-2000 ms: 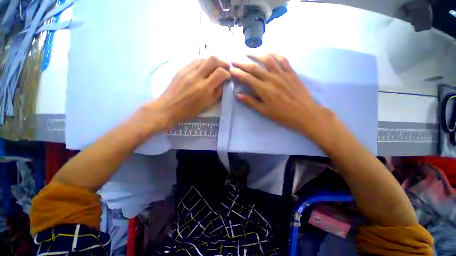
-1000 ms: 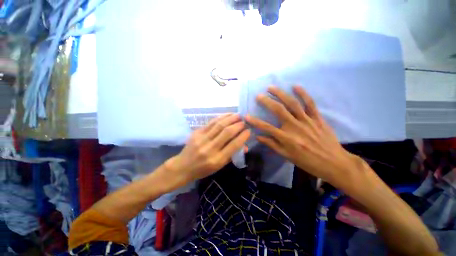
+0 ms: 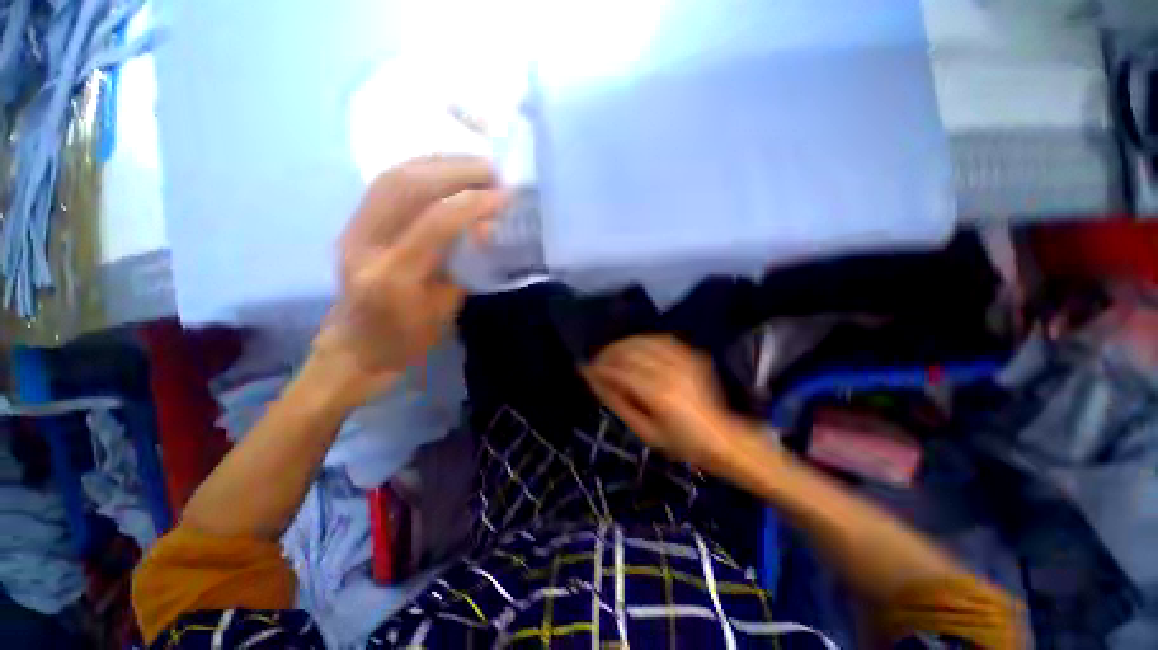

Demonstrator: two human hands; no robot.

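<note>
A pale blue cut panel (image 3: 749,152) lies on the machine table with its straight left edge near the middle. Another pale blue sheet, or stack of sheets (image 3: 254,191), lies to the left and overhangs the table edge. My left hand (image 3: 413,248) is raised over the front edge between them, fingers bent and blurred; whether it pinches any cloth is unclear. My right hand (image 3: 660,394) is below the table edge over the lap, blurred, its fingers partly hidden. Glare hides the area at the top, and the needle does not show.
Loose blue-grey strips (image 3: 45,140) hang at the upper left. Crumpled pale blue cloth (image 3: 368,419) lies below the table. A blue-framed holder (image 3: 876,375) with a pink box (image 3: 866,447) is at the lower right. Red bin parts (image 3: 184,406) show at left.
My right hand has left the panel and dropped to the lap. My left hand has risen and moved left. The view has tilted down, taking the machine head out of view.
</note>
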